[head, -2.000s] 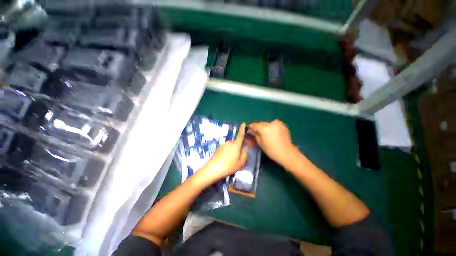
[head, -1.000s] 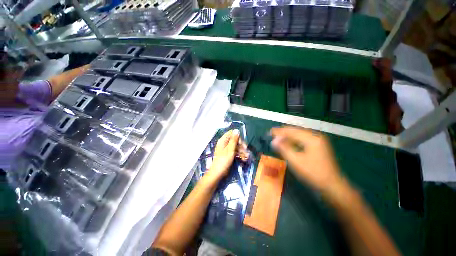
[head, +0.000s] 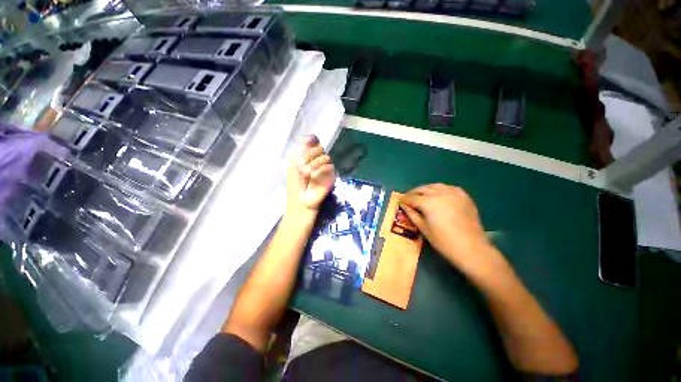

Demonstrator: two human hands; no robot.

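The orange-brown jig [head: 396, 272] lies flat on the green bench with no housing on it. A small dark frame-like piece [head: 404, 224] shows at its upper end. My right hand [head: 448, 220] is over that end, with thumb and fingertips pinched together at the piece; whether they grip it is hidden. My left hand [head: 310, 177] is raised above the upper left of the glossy die-cut sheet [head: 343, 235], its fingers curled. A dark spot shows at its top, and I cannot tell if it holds something. The sheet lies directly left of the jig.
A clear blister tray [head: 168, 216] of black housings fills the left, on white interleaf sheets [head: 246, 157]. Three black housings [head: 440, 101] stand apart behind the white bench edge [head: 463, 145]. A black phone [head: 617, 239] lies at right. A person's purple sleeve [head: 22, 160] shows at far left.
The housing seen on the jig two seconds ago is off it, and a third one stands behind the edge. My left hand has risen from the sheet; my right hand has come onto the jig.
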